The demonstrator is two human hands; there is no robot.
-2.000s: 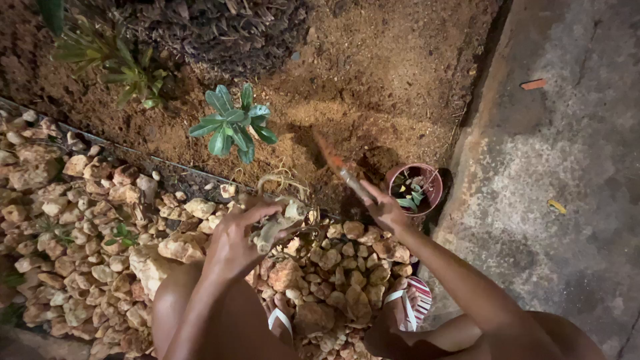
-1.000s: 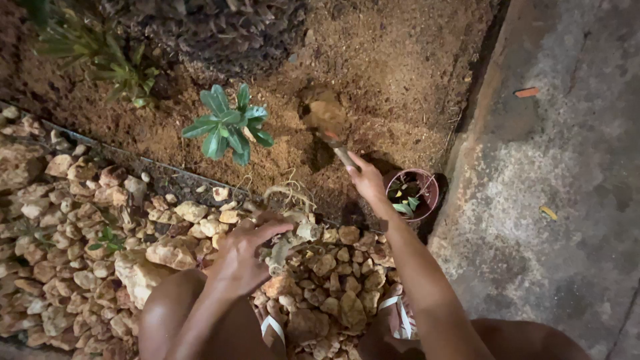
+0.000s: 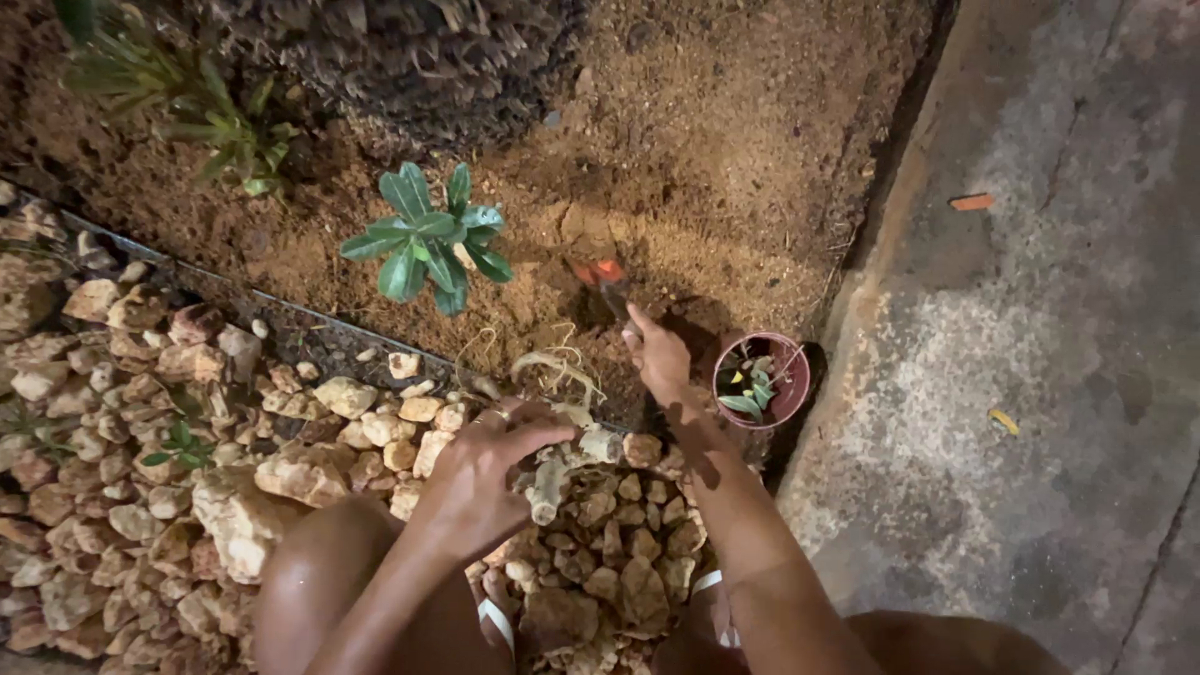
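My right hand (image 3: pixel 659 361) grips the handle of a hand trowel (image 3: pixel 605 278), whose orange-marked blade is partly in the brown soil. At the edge of the stones, my left hand (image 3: pixel 492 469) holds a pale, stubby plant stem (image 3: pixel 553 478) with thin roots trailing toward the soil. A leafy green plant (image 3: pixel 436 236) grows up and left of the trowel. Right of my right hand stands a reddish plastic pot (image 3: pixel 800 375) with small leaves inside.
Loose stones (image 3: pixel 347 398) lie at the lower left and between my feet. A thin metal edging strip (image 3: pixel 328 321) borders the soil. Concrete paving (image 3: pixel 937 403) lies at the right, and a rough, fibrous trunk base (image 3: pixel 412 66) stands at the top.
The trowel was lifted clear of the soil two seconds ago, then its blade went down into it beside the leafy plant. My left hand has stayed on the pale stem.
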